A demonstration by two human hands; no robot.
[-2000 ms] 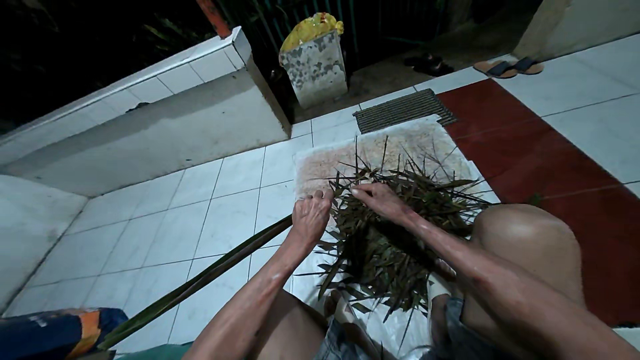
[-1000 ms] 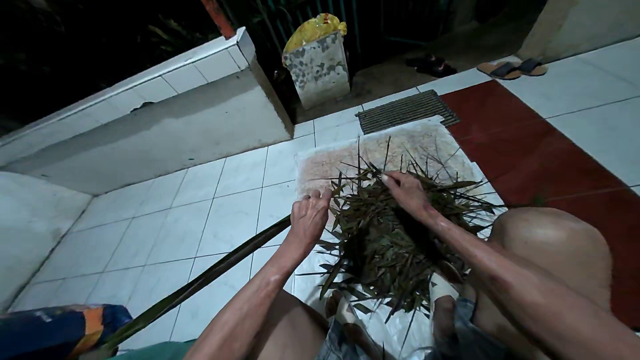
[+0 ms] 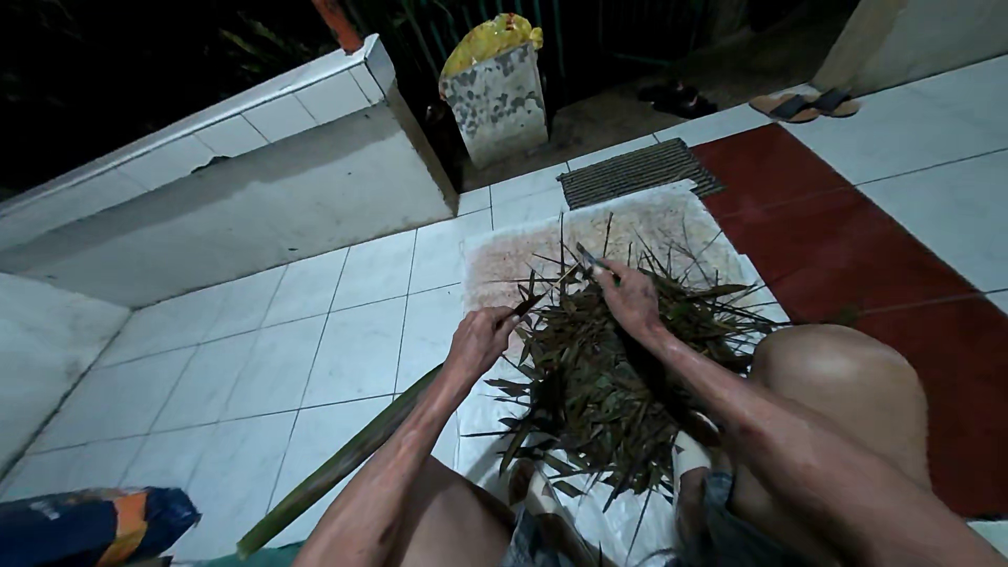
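Observation:
My left hand (image 3: 482,340) is closed on the dark, narrow tip of a long green leaf or stalk (image 3: 339,468), which runs down to the lower left under my forearm. In my right hand (image 3: 628,298) is a small tool, seemingly a knife (image 3: 587,257), its end pointing up and left. Both hands are over the upper part of a heap of dark cut leaf pieces (image 3: 606,394). The heap lies on a stained white sheet (image 3: 512,264) between my feet. A thin pale strip shows between the hands.
A ribbed grey doormat (image 3: 638,172) lies beyond the sheet. Sandals (image 3: 803,105) rest at the upper right near a red floor strip (image 3: 850,236). A low wall (image 3: 260,197) runs along the left. A blue and orange bag (image 3: 94,524) is at the lower left.
My right hand has moved slightly left, and the tool in it now shows plainly. My left hand is turned more toward the heap, with a dark leaf tip pointing out of it.

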